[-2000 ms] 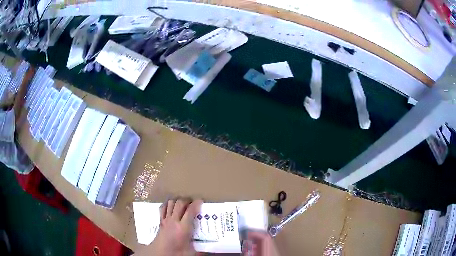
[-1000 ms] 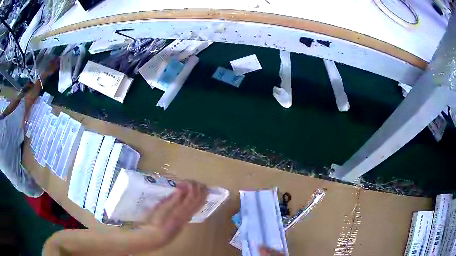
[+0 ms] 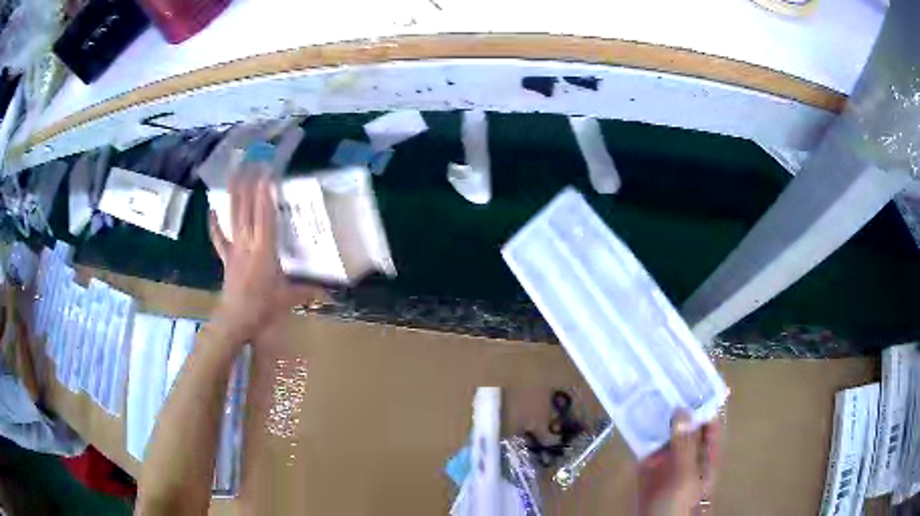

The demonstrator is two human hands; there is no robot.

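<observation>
My left hand (image 3: 252, 247) is over a white printed carton (image 3: 311, 227) above the near side of the green belt; its fingers lie spread on the carton, which has an open flap at its right. My right hand (image 3: 681, 466) grips the lower end of a milky plastic insert tray (image 3: 610, 317), tilted in the air. On the cardboard surface between the hands lie a plain white stick (image 3: 486, 433), a light-blue card (image 3: 459, 466), a clear bag (image 3: 523, 474), a black looped cable (image 3: 558, 423) and a thin clear stick (image 3: 583, 456).
Insert trays (image 3: 86, 333) stand in rows at left. Cartons with barcodes (image 3: 855, 443) stand at right. The green belt (image 3: 424, 242) carries another carton (image 3: 143, 202), white strips (image 3: 595, 156) and papers. A white post (image 3: 797, 237) rises at right. A wood-edged shelf (image 3: 454, 48) crosses the top.
My left hand has moved up and forward to the belt with the carton. My right hand has lifted the tray off the small parts on the cardboard. The camera view has shifted.
</observation>
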